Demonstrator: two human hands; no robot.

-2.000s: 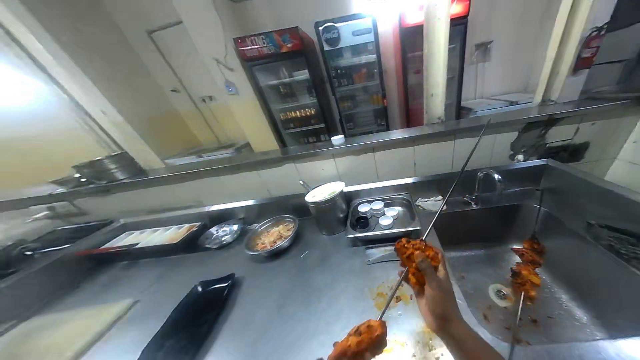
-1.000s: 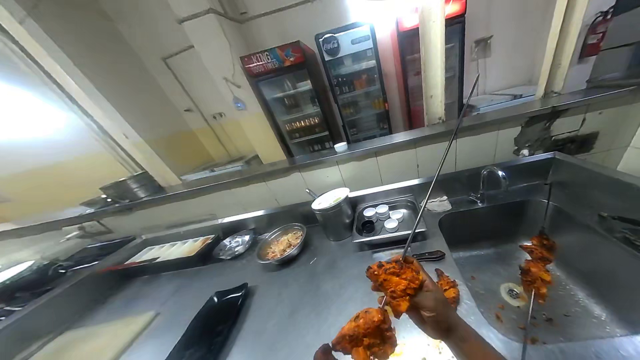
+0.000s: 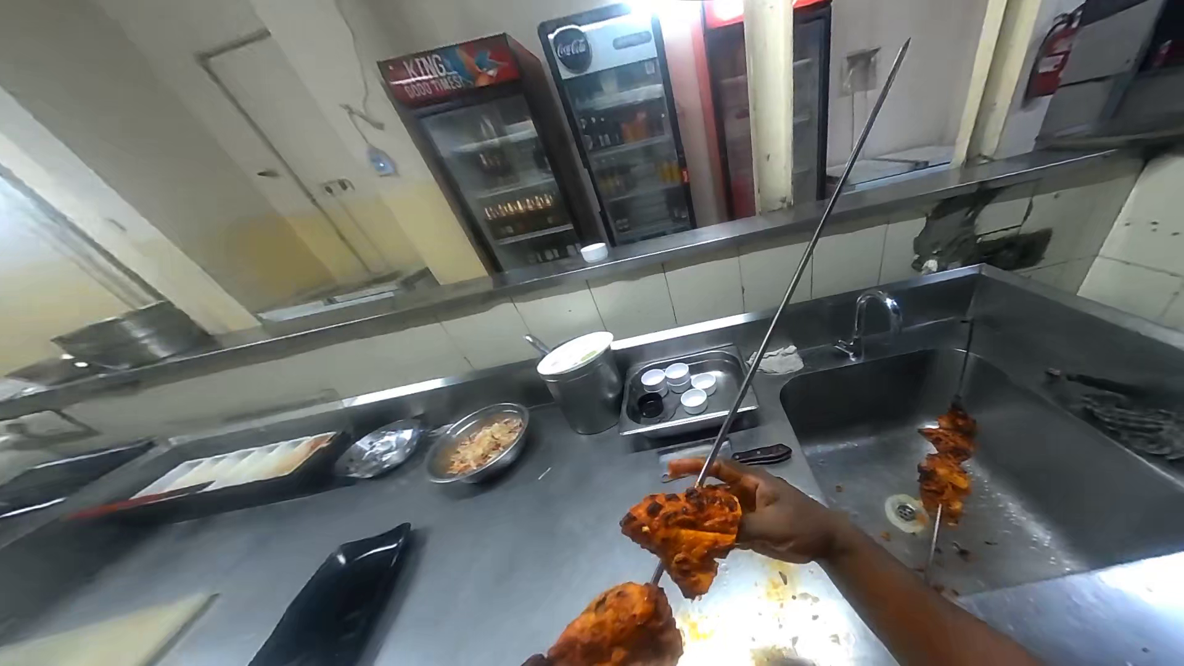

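Note:
My right hand (image 3: 777, 518) is at a long metal skewer (image 3: 805, 268), its fingers around the rod and against the upper piece of orange-red grilled chicken (image 3: 689, 532). The skewer slants up to the right with its bare tip high. Lower on the same rod is a larger chicken piece (image 3: 615, 629), cut off by the bottom edge of the view. My left hand cannot be made out. To the right, a second skewer with charred chicken pieces (image 3: 945, 472) leans in the steel sink (image 3: 860, 499). A dark-handled utensil (image 3: 763, 453) lies just behind my right hand.
On the steel counter (image 3: 499, 555) are a black tray (image 3: 338, 592), a bowl of shredded food (image 3: 481, 449), a foil-like bundle (image 3: 381, 450), a steel container (image 3: 587, 393) and a tray with small cups (image 3: 689, 393). A white board (image 3: 120, 638) lies front left. A faucet (image 3: 869, 319) stands behind the sink.
The upper chicken piece was within my right hand's grasp; now more of it shows below the fingers, which reach across the skewer just above it. The skewer and lower piece have shifted.

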